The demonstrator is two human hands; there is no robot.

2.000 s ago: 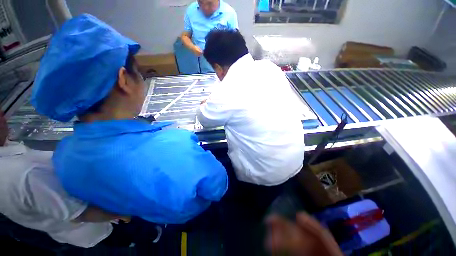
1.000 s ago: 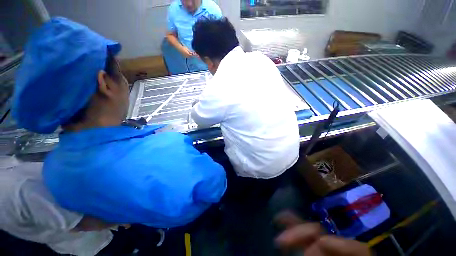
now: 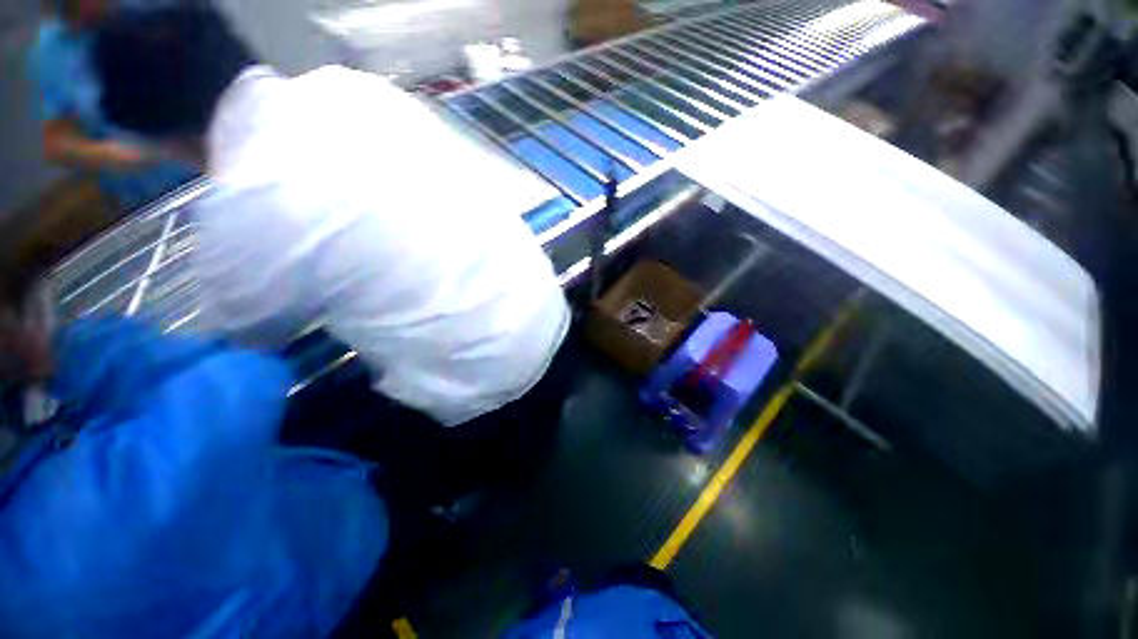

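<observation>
Neither of my hands is in the picture. Blue clothing [image 3: 612,614] shows at the bottom edge, with no hand visible there. A purple-blue plastic stool [image 3: 746,362] with a red band stands on the dark green floor in front of me. An open brown carton [image 3: 624,347] with some white and dark items inside is behind it, below the roller conveyor [image 3: 599,121]. A large white sheet or stack of sheets [image 3: 924,212] lies at the right, its long edge curving toward me.
A person in white [image 3: 387,237] leans over a striped panel [image 3: 106,277] at the left of the conveyor. A person in blue [image 3: 162,487] is close at the lower left. Another in light blue is behind. A yellow floor line [image 3: 718,484] runs past the stool.
The view has swung to the right, so the people and stool sit further left and more of the white sheet shows. The blurred hand at the bottom is gone from view.
</observation>
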